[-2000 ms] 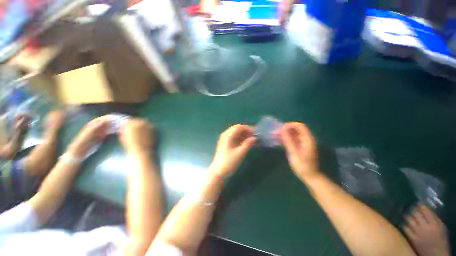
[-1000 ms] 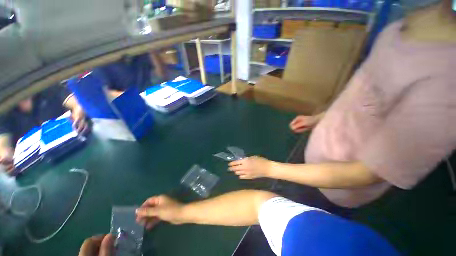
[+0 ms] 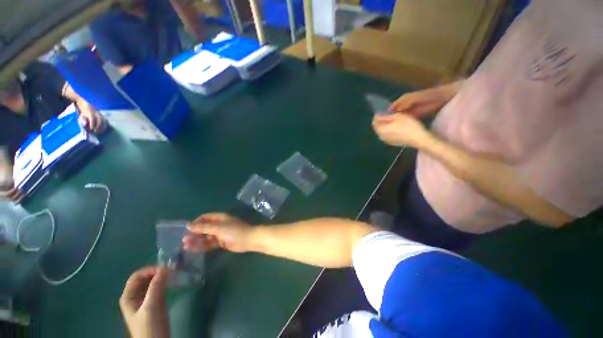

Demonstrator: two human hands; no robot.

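A clear zip bag [image 3: 180,254] with small dark bits inside is held between my two hands, low at the left of the view. My right hand [image 3: 218,234] pinches its upper right edge. My left hand [image 3: 147,297] pinches its lower left side; only the hand and a little wrist show. Two more clear bags lie flat on the green tabletop beyond my right forearm: one with shiny bits [image 3: 263,196] and one with a darker content [image 3: 302,173].
A person in pink [image 3: 489,138] at the right holds a small clear bag [image 3: 378,103]. A white cable [image 3: 99,234] curls at the left. A blue carton [image 3: 155,102] and blue-and-white stacks [image 3: 221,61] stand at the far side, with people in dark clothes. Cardboard boxes [image 3: 410,49] stand behind.
The view has shifted down and right. The neighbour's hand has left the table bags and both their hands now hold a bag near their body. One bag lies released. My hands still hold theirs.
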